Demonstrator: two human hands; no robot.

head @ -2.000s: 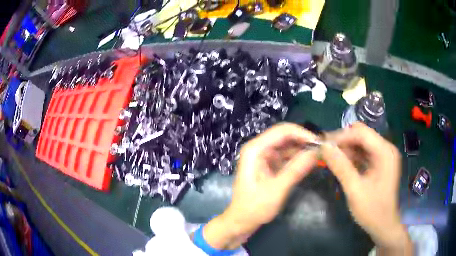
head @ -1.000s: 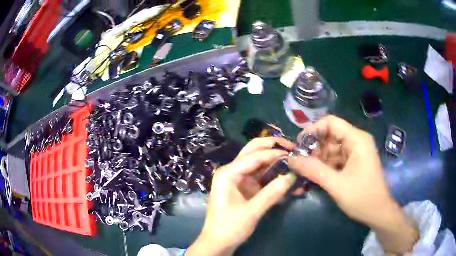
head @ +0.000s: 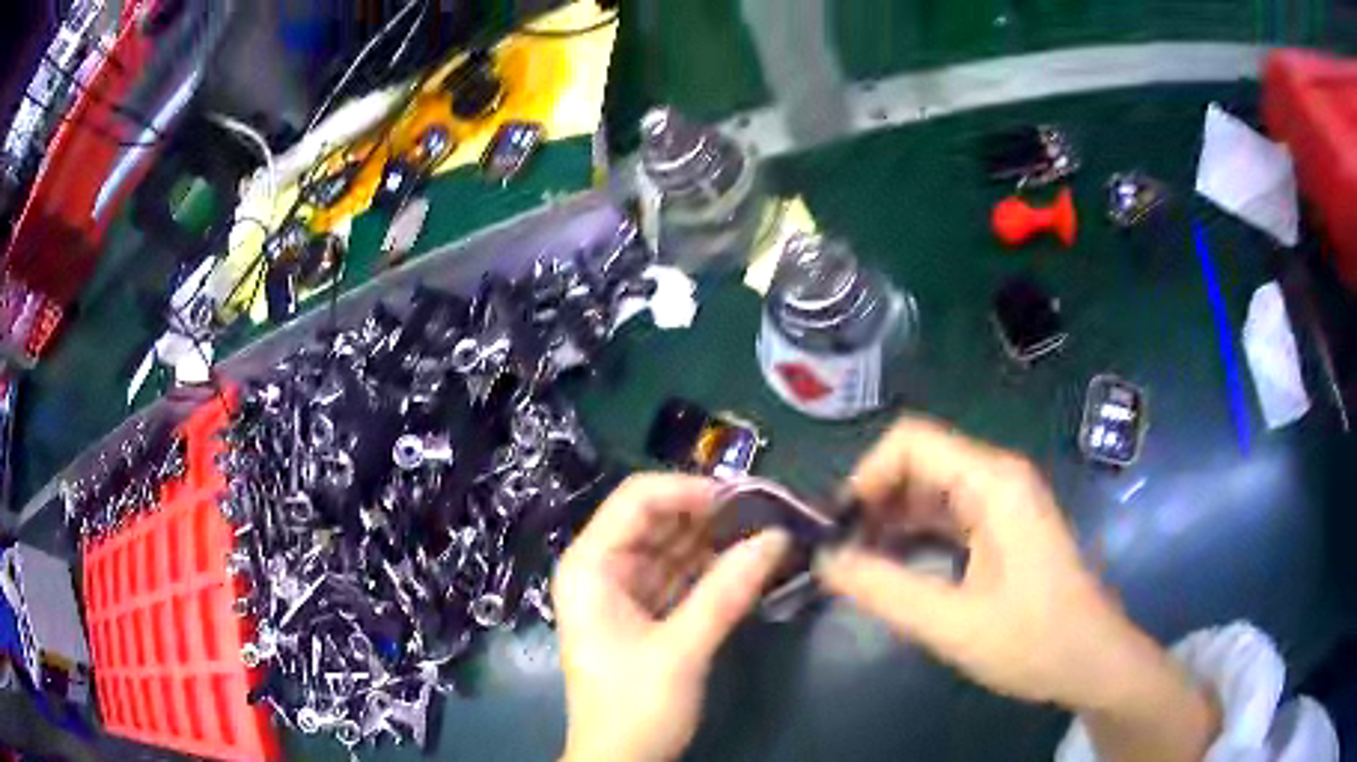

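My left hand grips a dark smartwatch with a thin metal rim, held tilted above the bench. My right hand pinches a small dark piece at the watch's right edge; blur and fingers hide what it is. Another open watch case with gold parts inside lies behind my left hand, beside a black piece. A large heap of black and silver spring clamps lies to the left.
A red tray stands left of the heap. Two clear bottles stand behind the hands. At right lie watch parts, a red knobbed piece, a blue stick, white papers and a red tray's edge. A yellow mat lies behind.
The view has turned right, so the heap and bottles sit further left. The shiny round-ended piece at my right fingertips no longer shows clearly; my right fingers are now at the watch's edge.
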